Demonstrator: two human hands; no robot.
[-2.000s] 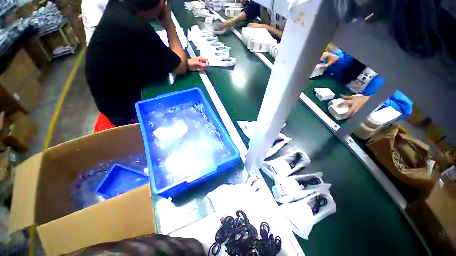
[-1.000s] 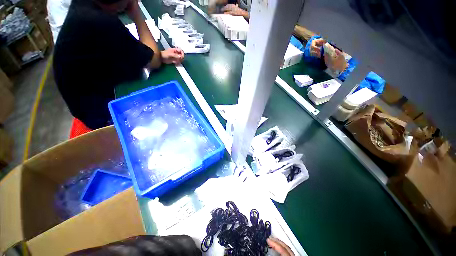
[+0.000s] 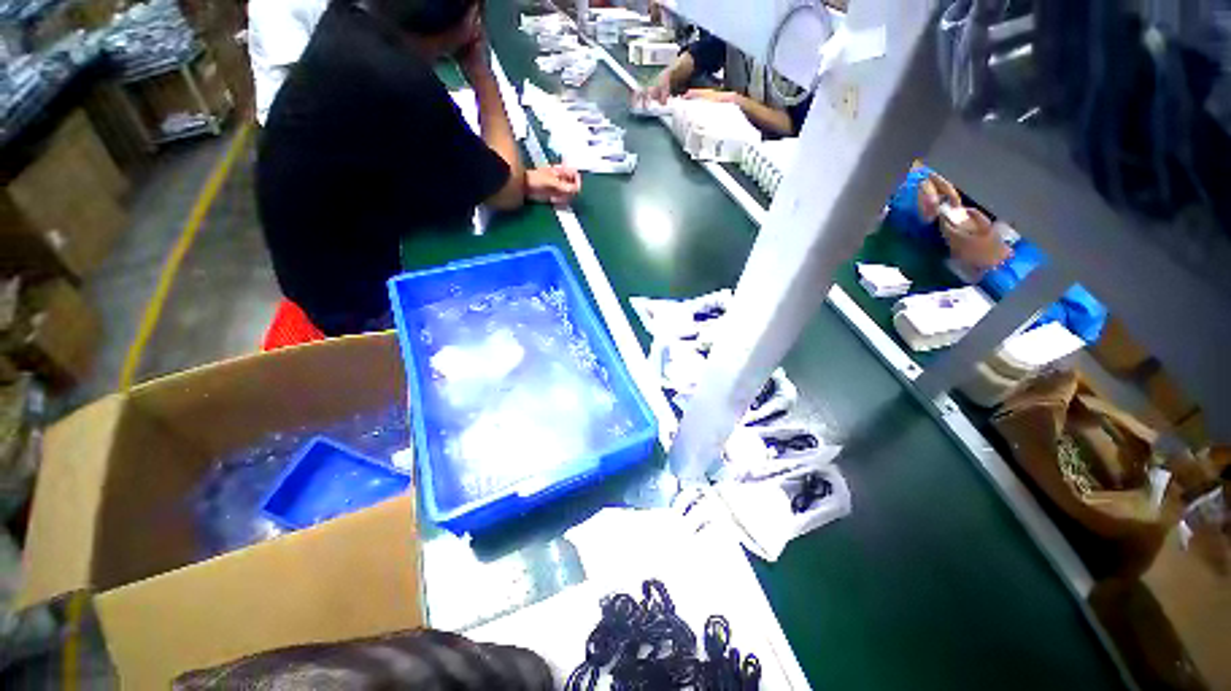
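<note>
A tangled pile of coiled black cables (image 3: 662,645) lies on the white work sheet (image 3: 547,621) at the bottom of the view. Several white-wrapped units (image 3: 790,510) lie in a row on the green conveyor belt (image 3: 932,567), with dark coiled cables on top of them; the grey post hides part of the row. A dark sleeve shows at the bottom edge, but no hand of mine shows. Both my left hand and my right hand are out of the picture.
A blue tote (image 3: 527,392) holds shiny clear plastic. A cardboard carton (image 3: 257,567) with a small blue tray (image 3: 331,482) stands left. A grey post (image 3: 810,230) rises ahead. A person in black (image 3: 365,162) sits beyond. Others' hands and white boxes (image 3: 942,317) are across the belt.
The view has swung left and back. The fingers seen at the cable pile one second ago are gone from view. The row of units shows more pieces behind the post.
</note>
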